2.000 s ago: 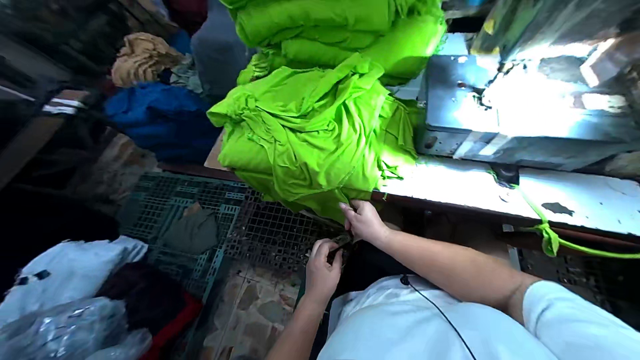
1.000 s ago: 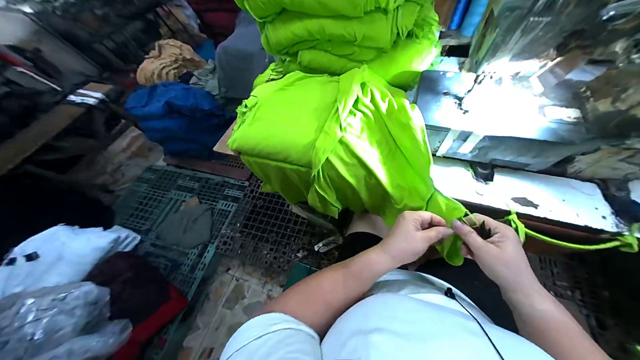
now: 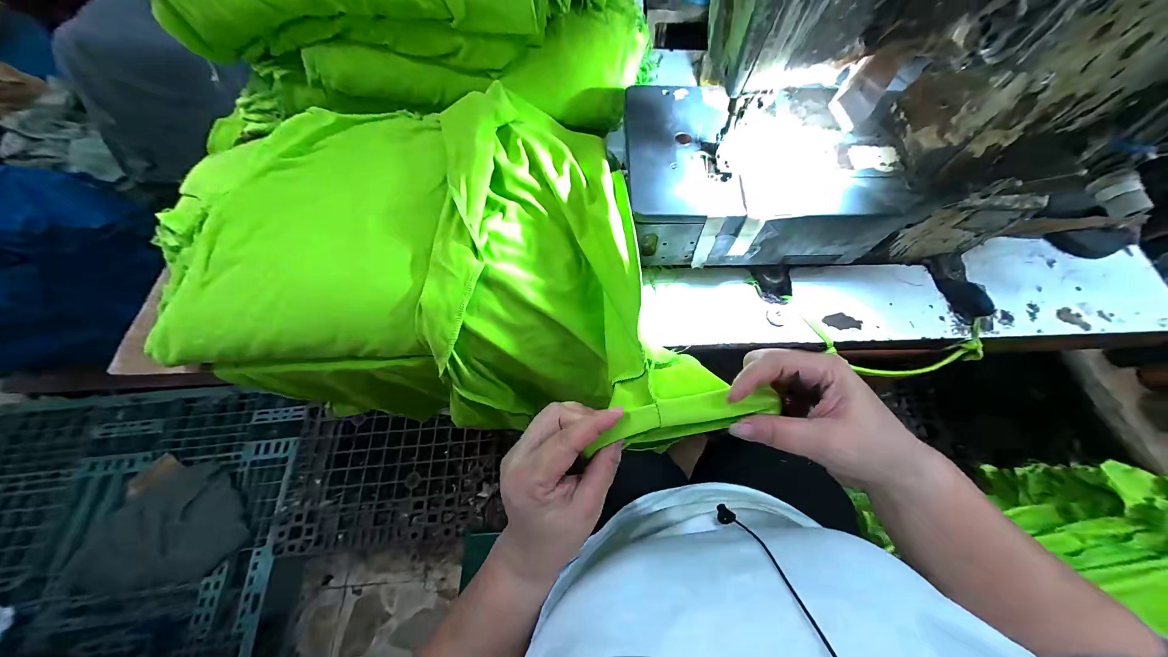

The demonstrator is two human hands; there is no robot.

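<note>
A bright green knit fabric piece [image 3: 538, 274] drapes over a folded stack of the same green cloth [image 3: 319, 246] and runs down to my hands. My left hand [image 3: 561, 474] pinches a seamed, folded band of this piece between thumb and fingers, at its left end. Farther right, my right hand [image 3: 821, 411] grips the other end of the band between thumb and forefinger. The band is stretched roughly level between both hands, with a seam line crossing it. Behind my right hand, a thin green fabric cord [image 3: 912, 371] hangs along the table edge.
A metal sewing machine [image 3: 675, 182] stands on a worn white tabletop [image 3: 876, 301] beyond my hands. More green cloth [image 3: 1077, 529] lies at lower right. Plastic pallets [image 3: 383, 474] with a dark cloth [image 3: 164, 529] are on the floor at left, below a blue fabric bundle [image 3: 73, 265].
Two seconds ago both hands were together at the lower edge of the green cloth. They have since moved right, and now hold a band spread between them. The view has shifted closer to the table.
</note>
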